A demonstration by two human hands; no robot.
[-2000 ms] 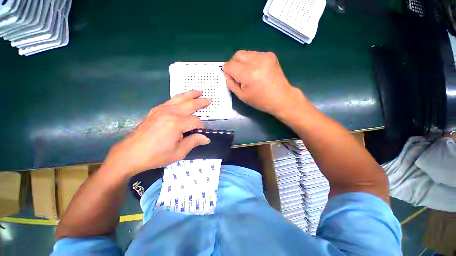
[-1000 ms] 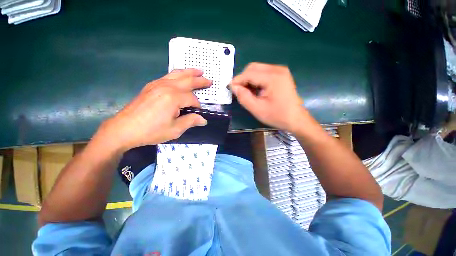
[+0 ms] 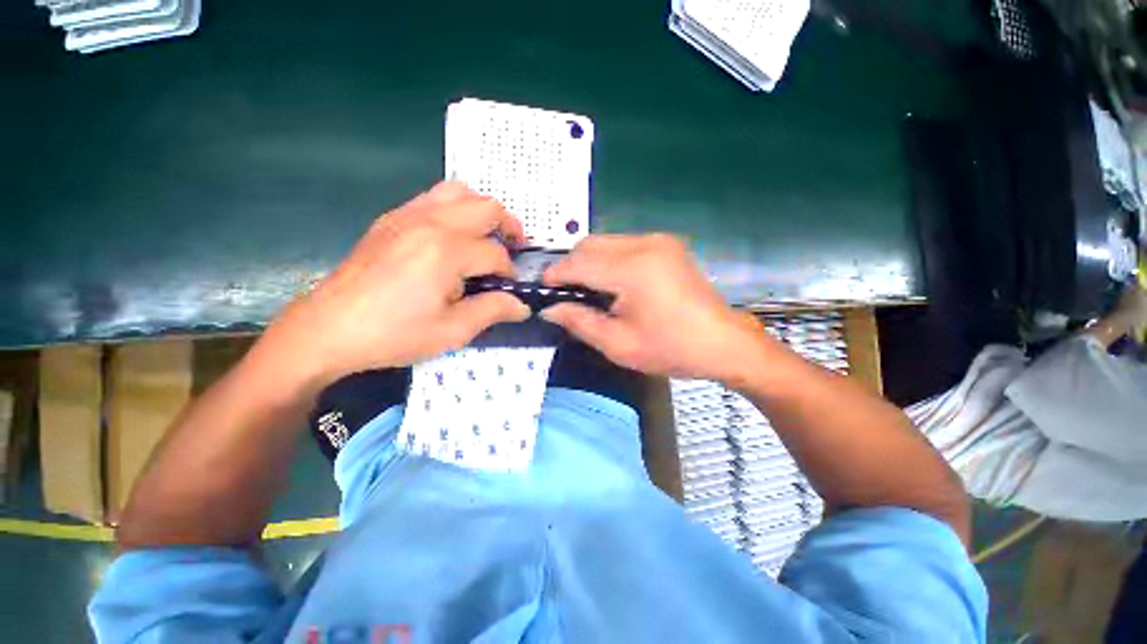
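A white perforated cover [image 3: 518, 164] lies on the green bench. Two black round pads show on it, at its upper right corner [image 3: 576, 130] and lower right corner [image 3: 572, 228]. My left hand [image 3: 434, 271] grips the black pad sheet [image 3: 509, 332] between thumb and fingers, with its fingertips by the cover's lower left. My right hand [image 3: 635, 302] pinches the sheet's right end at the row of pale marks. The white printed backing paper [image 3: 476, 409] hangs below over my lap. Whether a loose pad is in my right fingertips is hidden.
Fanned white covers [image 3: 132, 23] lie at the upper left of the green bench [image 3: 289, 138]. Another cover stack [image 3: 742, 35] lies at the upper right. A carton of covers [image 3: 742, 440] stands below the bench. Brown boxes [image 3: 145, 403] stand below left. Dark flat shapes [image 3: 962, 214] are at the right.
A black pad now shows at the cover's lower right corner; the upper right one showed a second ago. My right hand has moved from the cover's right edge down to the black sheet.
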